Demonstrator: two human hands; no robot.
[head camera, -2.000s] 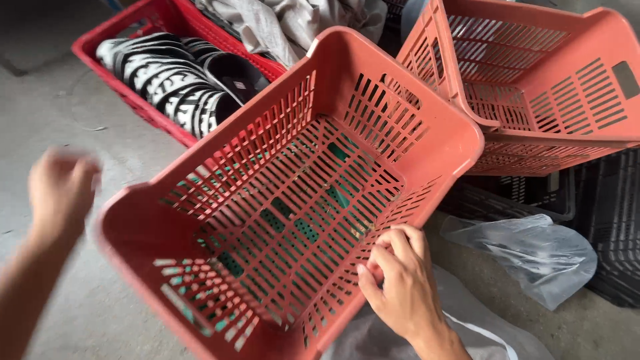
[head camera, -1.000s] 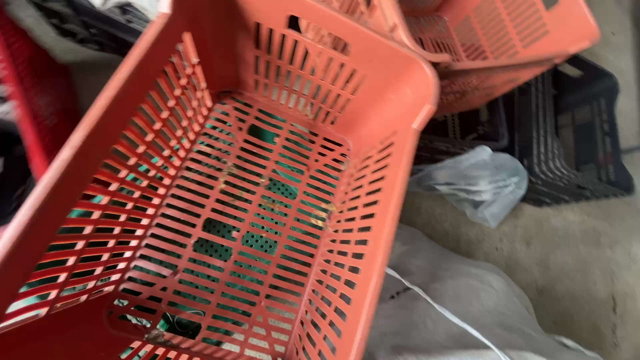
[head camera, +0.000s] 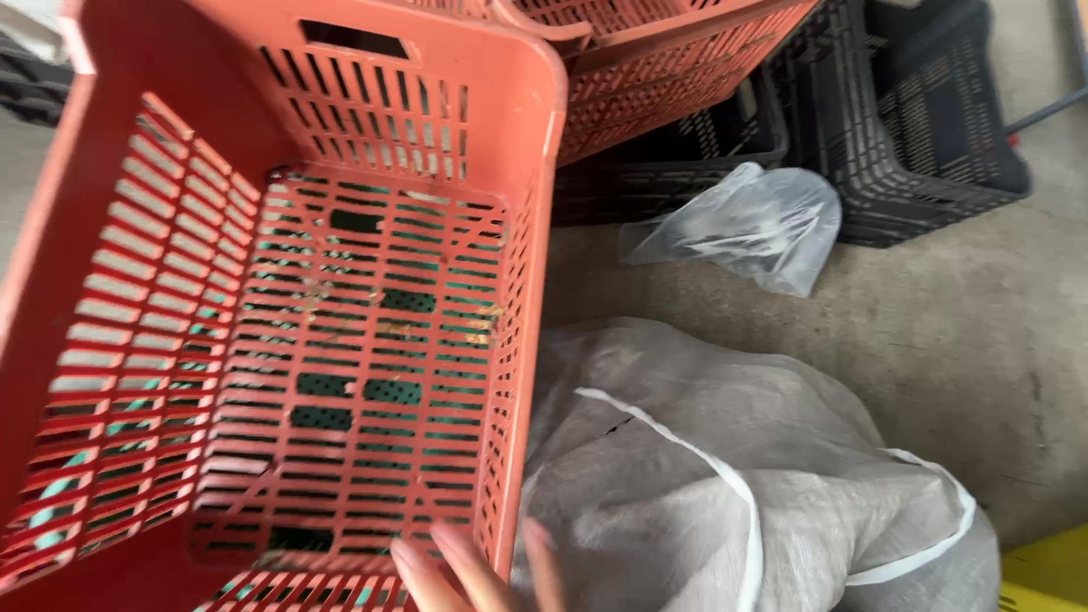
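A salmon-red slatted plastic crate (head camera: 340, 323) fills the left half of the view, open side up, with bits of dry debris on its floor. Green perforated material shows through its slots. My right hand (head camera: 480, 574) enters at the bottom edge, its fingers apart over the crate's near right rim; whether they touch it I cannot tell. Right of the crate lies a grey woven sack (head camera: 680, 501) with white cord across it. My left hand is out of the frame.
Another red crate (head camera: 671, 81) is behind, above a black crate (head camera: 654, 183). A second black crate (head camera: 926, 127) stands at the upper right. A clear plastic bag (head camera: 756, 225) lies on the concrete floor (head camera: 952, 357). Something yellow (head camera: 1054, 565) shows at the lower right corner.
My left hand, seen left of the crate two seconds ago, is out of view. My right hand, on the crate's rim then and unseen one second ago, shows at the bottom. The view has shifted.
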